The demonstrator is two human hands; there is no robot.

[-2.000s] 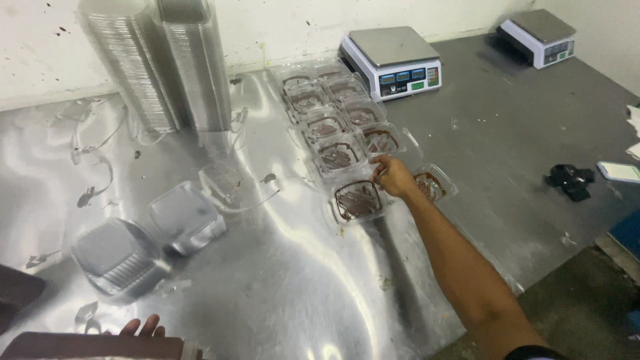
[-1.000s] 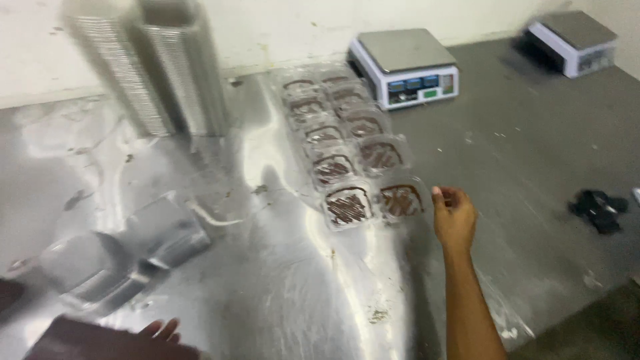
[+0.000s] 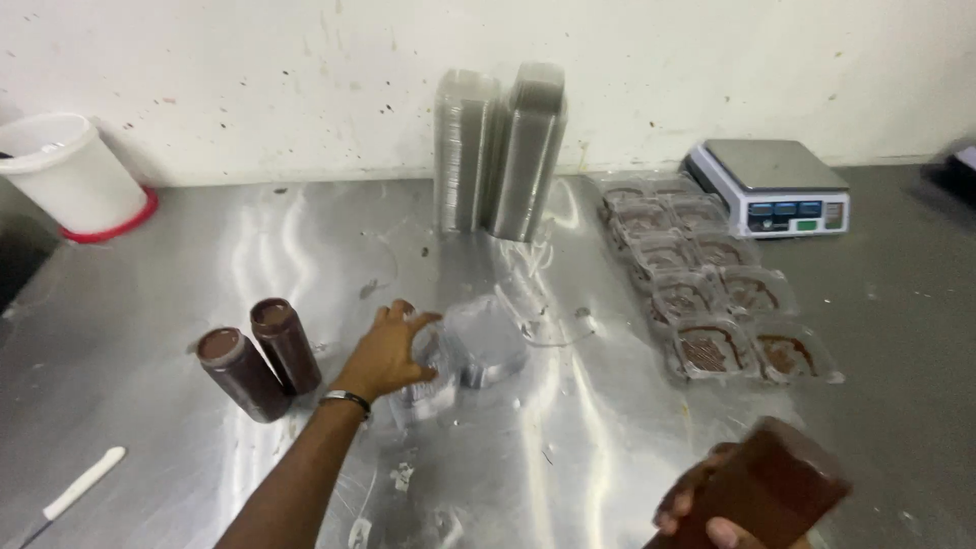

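Observation:
My left hand (image 3: 393, 351) is spread with thumb and fingers apart over the near edge of an opened clear plastic clamshell container (image 3: 488, 343); whether it touches the plastic is unclear. Lower right, my right hand (image 3: 705, 496) grips a bottle filled with dark brown sauce (image 3: 785, 473), tilted and blurred. Two similar brown-filled bottles (image 3: 244, 377) (image 3: 288, 347) stand left of my left hand. On the right, two rows of clear containers (image 3: 713, 351) hold brown sauce drizzled along their bottoms and sides.
Two tall stacks of clear containers (image 3: 526, 152) stand by the wall. A digital scale (image 3: 774, 168) is behind the filled rows at right. A white bucket with a red base rim (image 3: 69, 175) stands back left. A white-handled utensil (image 3: 84, 482) lies on the steel table at lower left.
The view has swung left. My right hand has left the rows of containers and now holds a brown bottle. My left hand, earlier beside a brown bottle, is now over the clear clamshell.

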